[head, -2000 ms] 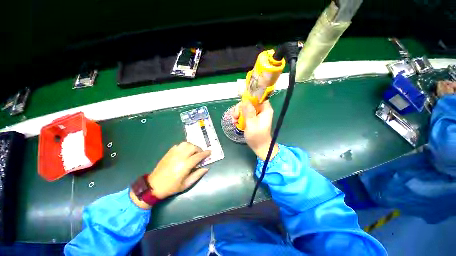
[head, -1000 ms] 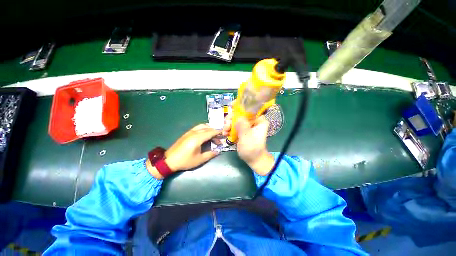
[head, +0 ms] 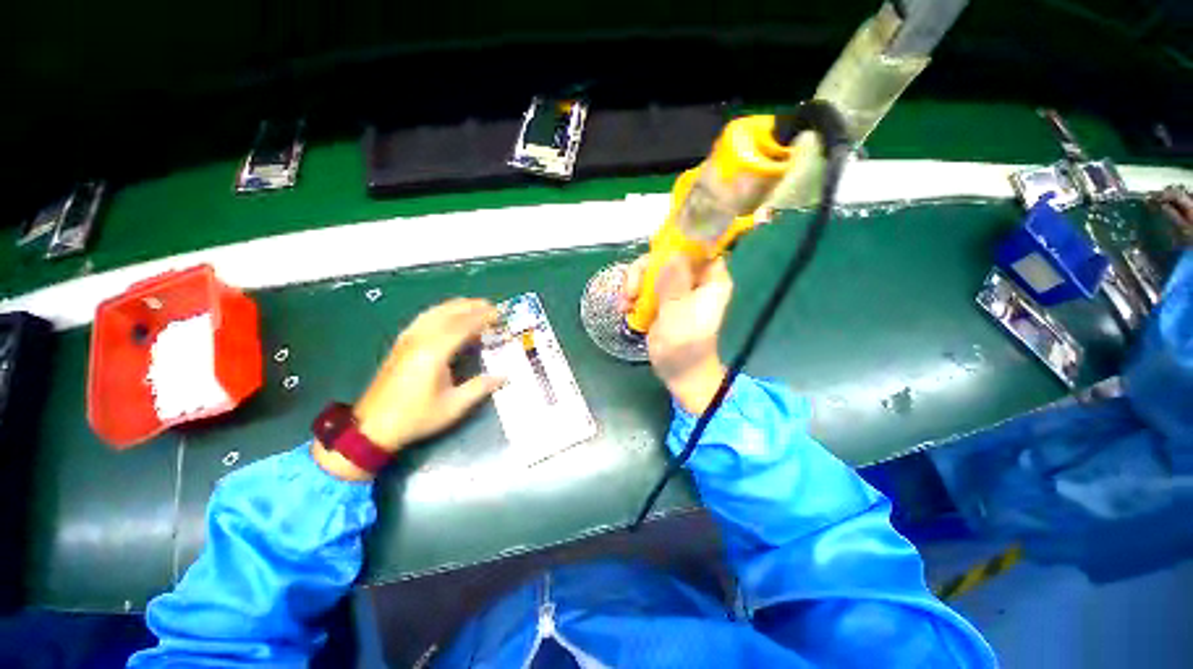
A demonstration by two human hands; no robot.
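Observation:
A pale flat phone assembly lies on the dark green bench top, its circuit end away from me, with a small orange flex near that end. My left hand rests at its upper left edge, fingers apart, holding nothing. My right hand is shut on the yellow-orange electric screwdriver. The tool is tilted, its tip down at the round grey speckled screw dish right of the phone. The tip's end and any screw on it are too small to tell.
A red bin with small white parts stands at left, a black tray beyond it. Phones and a black carrier tray lie on the green belt. The black cord hangs over my right forearm. A blue bin and a neighbour's sleeve are at right.
My right hand has moved the screwdriver from the phone's near end to the screw dish. My left hand has shifted to the phone's upper left edge. The camera view has shifted.

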